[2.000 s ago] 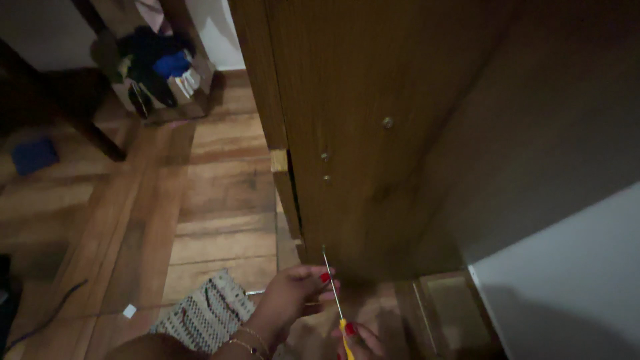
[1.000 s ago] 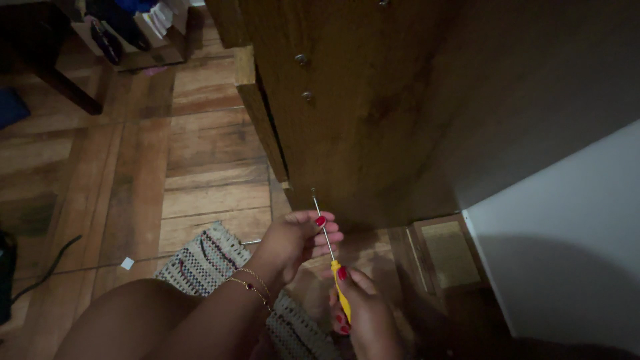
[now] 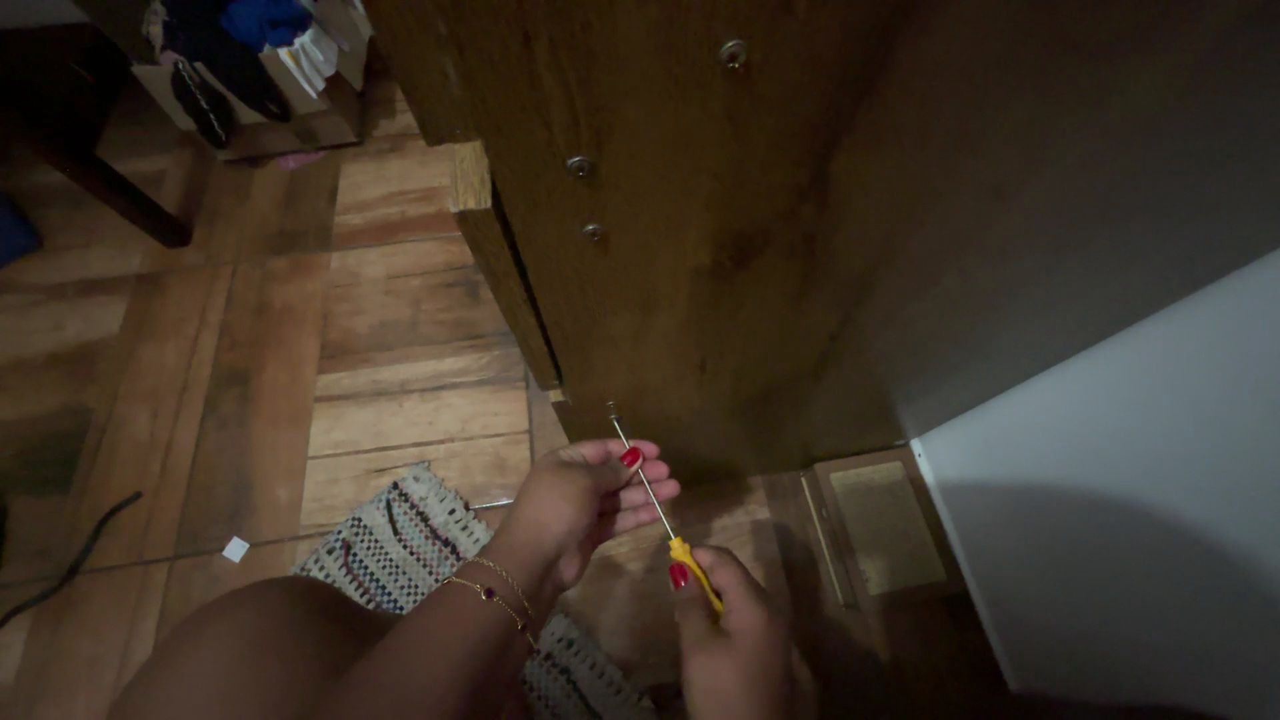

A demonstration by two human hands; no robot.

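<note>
My right hand is closed around the yellow handle of a screwdriver. The thin metal shaft slants up and left, its tip at a small screw low on the side of a dark wooden cabinet. My left hand steadies the shaft between thumb and fingers, a thin bracelet on its wrist. Higher on the panel are several screws, one near the top and two closer to the front edge. Whether the tip sits in the screw head is too small to tell.
A woven rug lies under my left arm on the wooden floor. A box of clothes and shoes stands at upper left, near a dark furniture leg. A white wall is at right. A white scrap and black cable lie left.
Both hands stay at the low screw with the screwdriver. My right hand's hold on the handle has shifted. The view has moved relative to the cabinet.
</note>
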